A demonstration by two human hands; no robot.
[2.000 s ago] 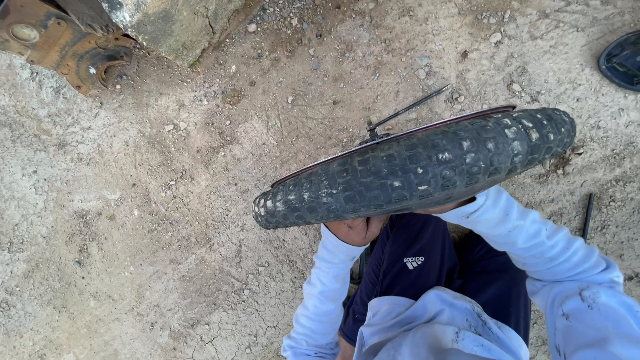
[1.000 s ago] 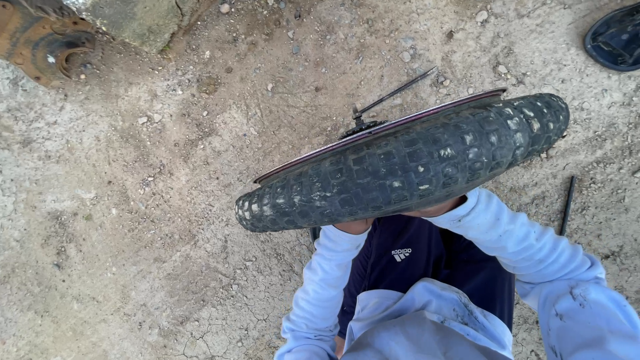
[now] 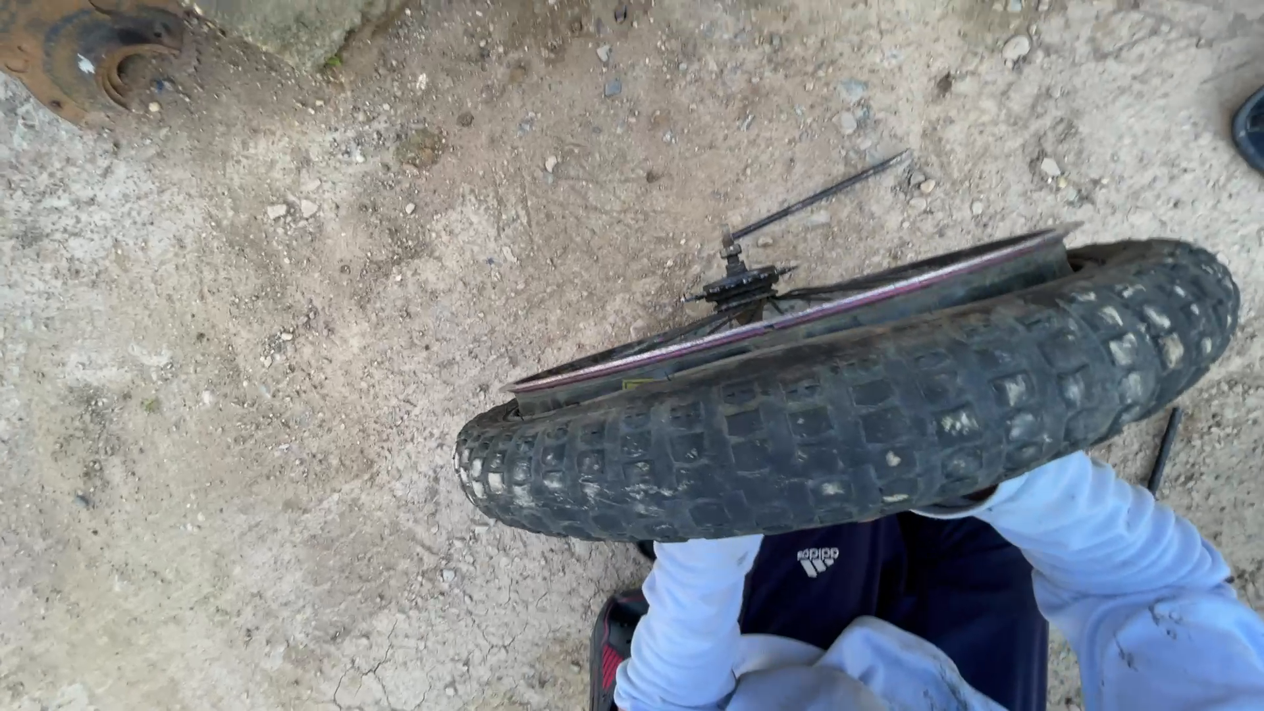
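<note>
A knobbly black tyre (image 3: 849,425) is tilted across the view in front of my body. The wheel's metal rim (image 3: 790,321) stands partly out of the tyre on the far side, its spokes and hub (image 3: 741,286) showing. A thin metal rod (image 3: 820,197) reaches from the axle end over the ground. My left hand is hidden behind the tyre; only its pale blue sleeve comes out below. Of my right hand (image 3: 973,501) just a sliver shows at the tyre's lower edge, by the cuff. The fingers of both hands are out of sight.
A rusty metal part (image 3: 74,59) and a large stone (image 3: 296,25) lie at the upper left. A dark bar (image 3: 1165,452) lies on the dirt to the right of the tyre. Part of a black shoe (image 3: 1252,128) shows at the right edge.
More of the rim and hub now shows beyond the tyre, with a gap between rim and tyre. My left hand, partly seen below the tyre before, has gone out of sight behind it.
</note>
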